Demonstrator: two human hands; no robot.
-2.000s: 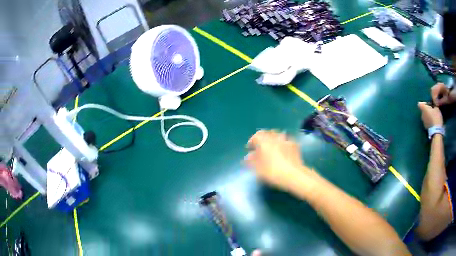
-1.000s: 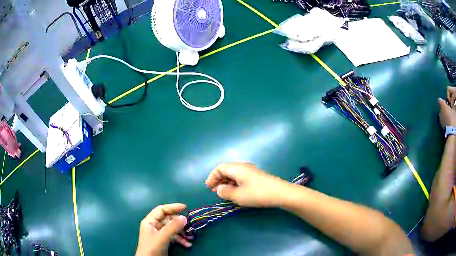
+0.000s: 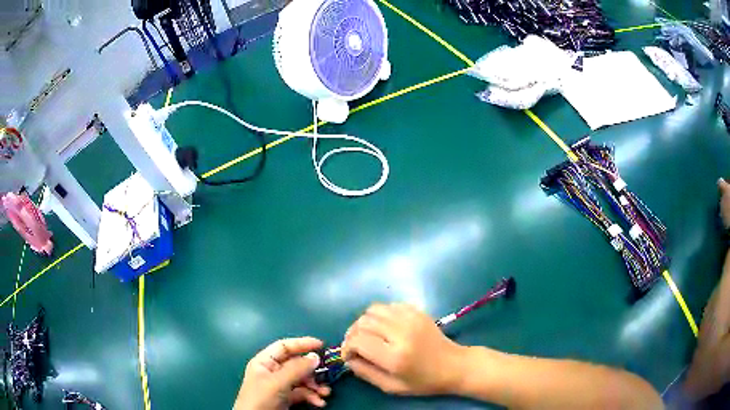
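Note:
A thin wire harness point(image 3: 472, 308) lies across the front of the green mat, with a white wrap and a dark connector point(image 3: 505, 287) at its right end. My left hand point(image 3: 280, 375) holds its left end between thumb and fingers; a connector housing there is hidden or too small to tell. My right hand point(image 3: 396, 348) is closed over the wires just right of the left fingertips and covers the middle of the bundle. Coloured wires show between the two hands.
Finished-looking parallel harnesses point(image 3: 612, 216) lie by the right yellow line. White bags point(image 3: 524, 70), a white sheet point(image 3: 618, 88) and a dark harness heap point(image 3: 536, 20) are behind. A fan point(image 3: 332, 48) with coiled cord, a blue box point(image 3: 148, 248) and another heap point(image 3: 28, 352) are left. Another person's arm point(image 3: 712, 320) is at right.
My left hand has come into view holding the harness. My right hand has moved from the open mat down onto the wires. The harness now lies slanted up to the right.

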